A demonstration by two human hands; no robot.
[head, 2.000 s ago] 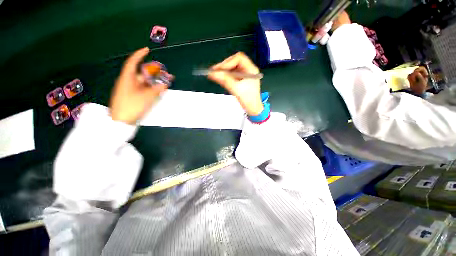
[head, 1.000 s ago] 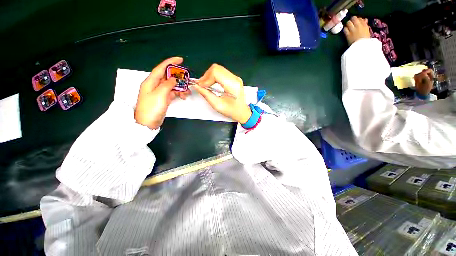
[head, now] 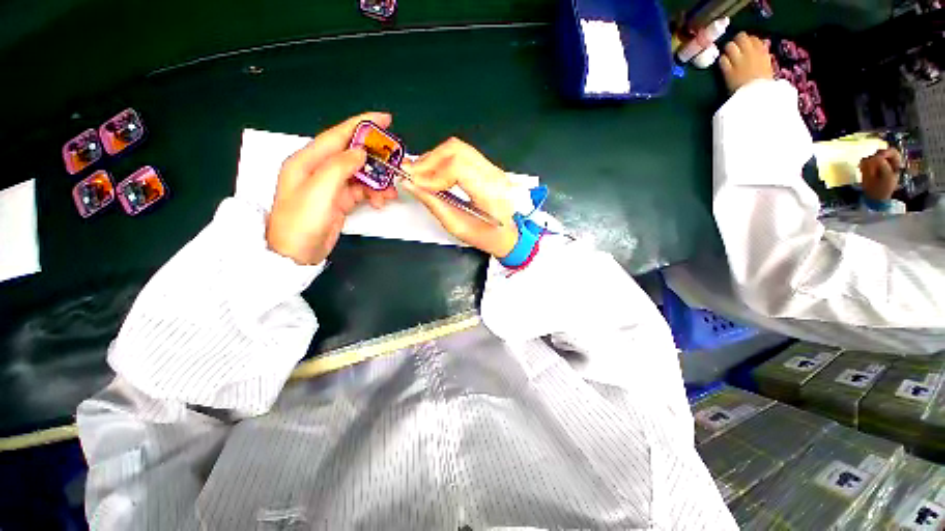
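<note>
My left hand [head: 317, 195] holds a rounded square watch housing [head: 377, 156] with a pink-red rim and orange and black inside, its open face turned up. My right hand [head: 462, 192] holds slim tweezers [head: 453, 200], pen-like, with the tip at the inside of the housing. The exact contact point of the tip is too small to tell. A white paper strip [head: 271, 157] lies under both hands, partly hidden by them. A blue band and a thin red band are on my right wrist.
Several similar housings [head: 122, 131] lie in a group at left, one more at the top edge. A white sheet [head: 18, 230] lies at far left. A blue bin [head: 652, 52] holds white paper. A coworker's white sleeve [head: 768, 176] and hands are at right, with wrapped cartons [head: 829, 472] below.
Two seconds ago my hands were apart; they have come together at the housing. Since one second ago the housing has tilted slightly, and the tweezers slant more across it.
</note>
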